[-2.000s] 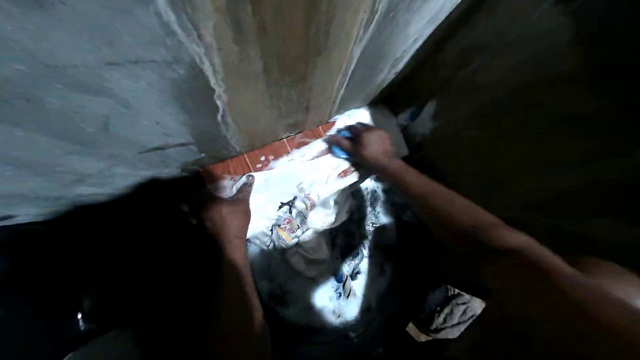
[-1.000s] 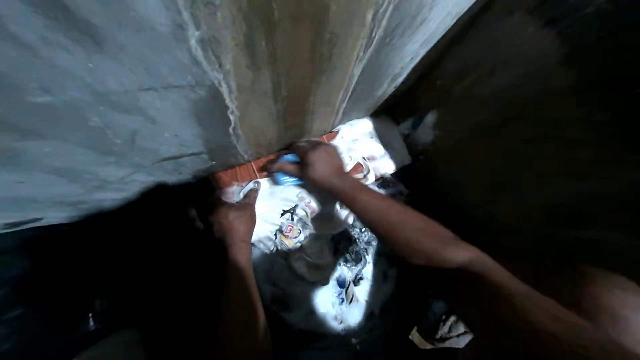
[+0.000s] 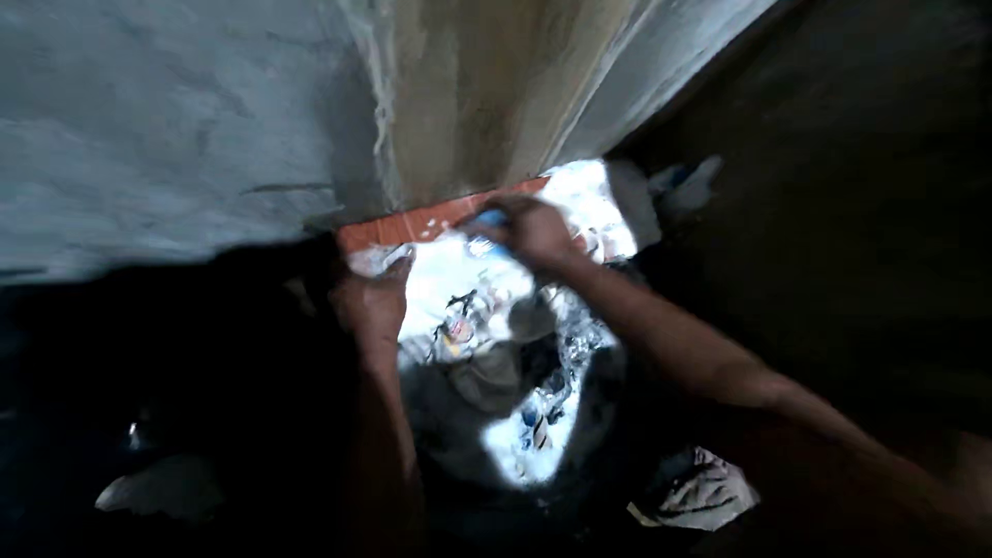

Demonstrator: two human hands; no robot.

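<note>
A wet white cloth with a printed motif [image 3: 442,283] lies over a reddish-orange ridged slab [image 3: 395,227] at the foot of the wall. My left hand [image 3: 376,298] grips the cloth's left edge between thumb and fingers. My right hand [image 3: 535,232] is closed on a blue object [image 3: 492,219], perhaps a brush or a bar of soap, over the upper middle of the cloth. The lower part of the cloth hangs toward a dark area, where more wet fabric [image 3: 527,457] is lit by a patch of bright light.
A rough grey concrete wall [image 3: 170,132] rises behind, with a brownish stained section [image 3: 488,93]. A whitish item [image 3: 694,186] lies beyond the slab's right end. Crumpled patterned fabric or paper [image 3: 709,492] is at the lower right, and a pale rounded object [image 3: 163,488] at the lower left.
My right hand with the blue object moved left across the cloth, then somewhat back to the right. My left hand has stayed at the cloth's left edge.
</note>
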